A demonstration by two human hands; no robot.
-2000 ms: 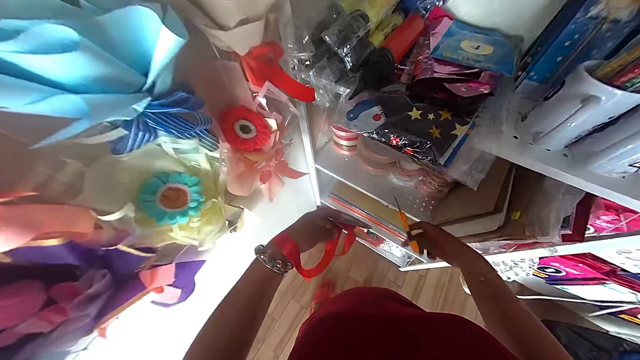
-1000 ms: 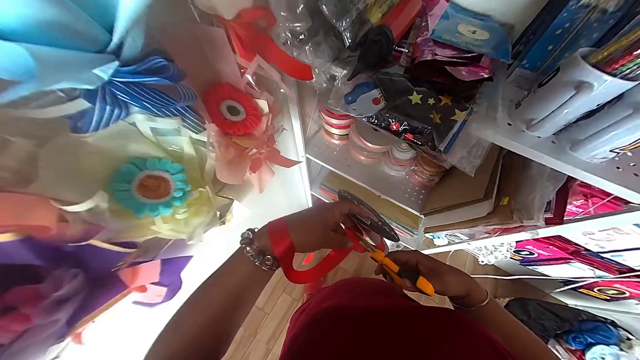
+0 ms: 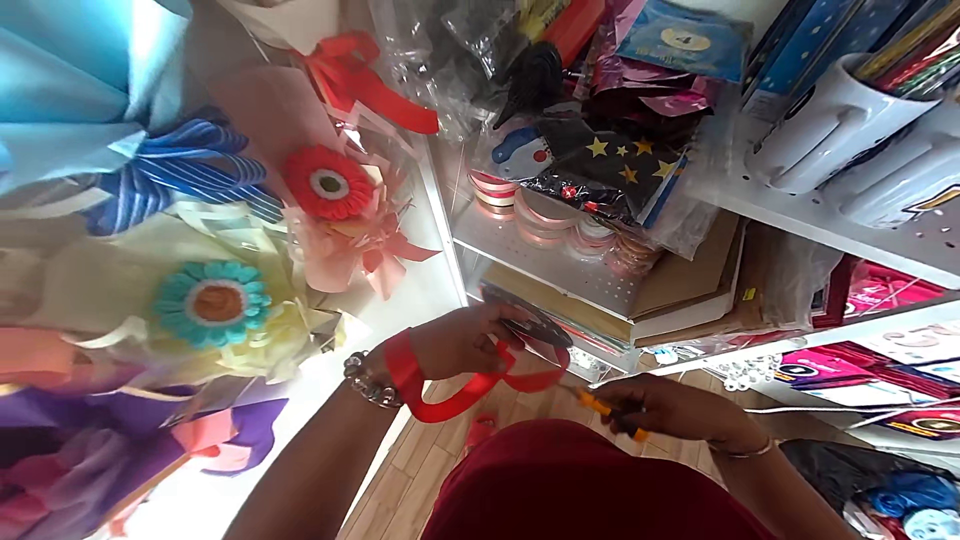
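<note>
Red ribbon (image 3: 452, 407) hangs in loops from my left hand (image 3: 459, 343) and passes around the wrist, just beyond a beaded bracelet. The same hand grips a dark round disc (image 3: 534, 328), perhaps a ribbon spool, seen nearly edge-on. To its right, my right hand (image 3: 664, 409) is closed around a pair of scissors with orange-and-black handles (image 3: 595, 403). The scissors' blurred blades point left toward the lowest ribbon loop; whether they touch it cannot be told.
Wrapped bouquets with a teal crocheted flower (image 3: 212, 303) and a red crocheted flower (image 3: 328, 182) stand at the left. Ahead, a perforated metal shelf (image 3: 551, 271) carries ribbon rolls (image 3: 541, 217) and bagged goods. White mugs (image 3: 844, 124) occupy the upper right shelf.
The scissors have moved from beside the disc down and right, apart from it. Two seconds ago they stood upright in my right hand. The ribbon still hangs around my left wrist.
</note>
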